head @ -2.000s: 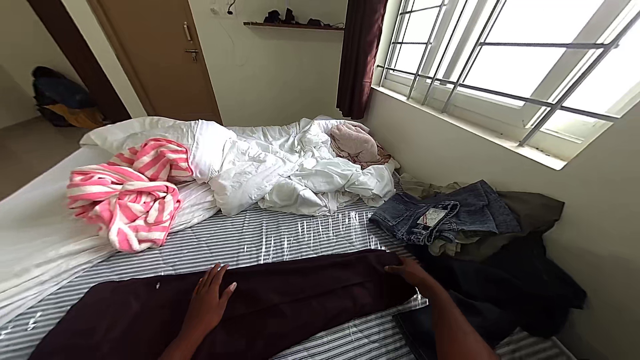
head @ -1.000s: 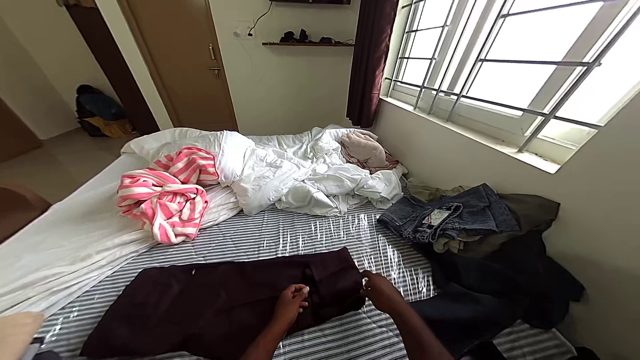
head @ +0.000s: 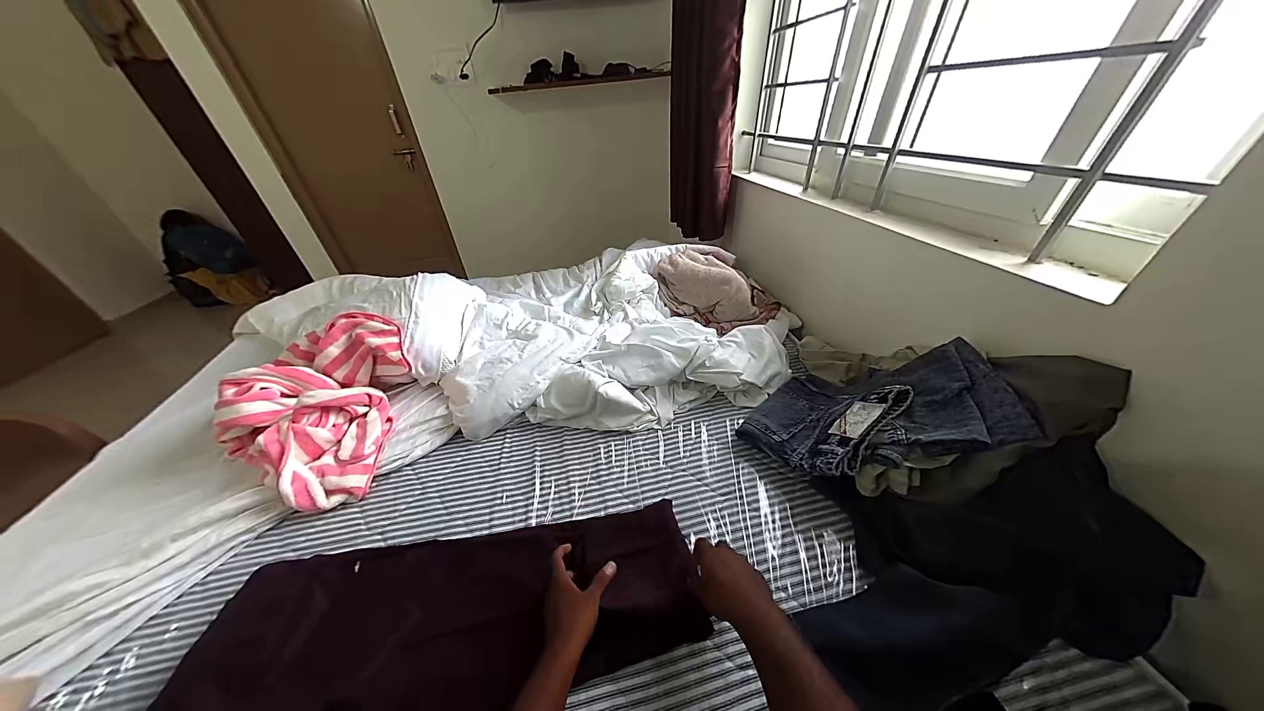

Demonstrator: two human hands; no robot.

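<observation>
A dark maroon cloth garment (head: 425,612) lies stretched out over the striped mattress (head: 553,464), nearest to me. On its right part rests my left hand (head: 578,592), thumb and forefinger apart, the other fingers hidden. At the garment's right end my right hand (head: 729,581) has its fingers curled on the edge, pinching the cloth. Right of my hands lie folded blue denim jeans (head: 948,405) on olive clothes (head: 1071,390), with black clothing (head: 1027,543) below them.
A pink-and-white striped towel (head: 331,425) lies bunched at the left. Crumpled white bedding (head: 612,346) and a pinkish cloth (head: 706,286) are at the far side. The wall with a barred window (head: 968,109) bounds the right.
The garment's right end now lies folded over, farther left than at first. My left hand has moved right along it, and my right hand has stayed at its right end. The view has shifted.
</observation>
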